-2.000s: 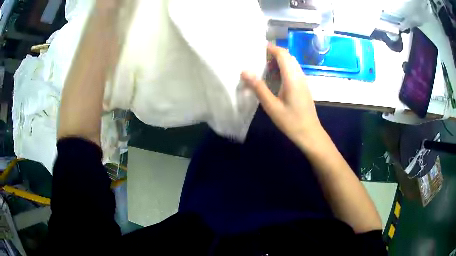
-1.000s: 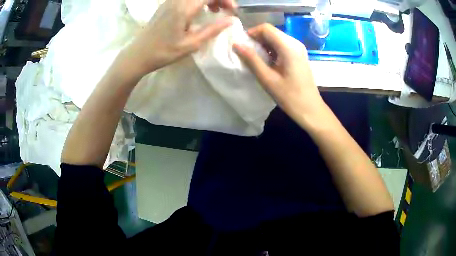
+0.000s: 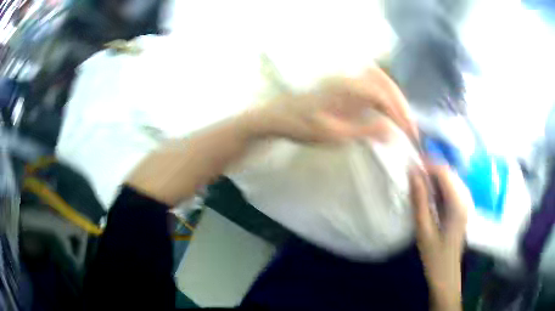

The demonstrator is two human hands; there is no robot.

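Note:
The frame is blurred and overexposed. A white fabric piece (image 3: 328,188) hangs over the front edge of the table and above my dark lap. My left hand (image 3: 341,109) reaches across from the left and lies on the fabric's upper part, fingers pointing right and pinching near its right edge. My right hand (image 3: 441,206) is upright at the fabric's right edge, with the edge between thumb and fingers. The two hands are close together. The fingertips are too blurred to show the exact grip.
A heap of white cloth (image 3: 103,121) is at the left. A yellow bar (image 3: 61,203) is below it. A blue plate (image 3: 487,182) lies on the white table to the right of my right hand. A pale panel (image 3: 222,258) is under the table. A grey machine part is at the top.
The view has tilted and blurred. Both hands and the fabric now appear lower and further right. My left hand has come in from the upper left and is now on the fabric close to my right hand.

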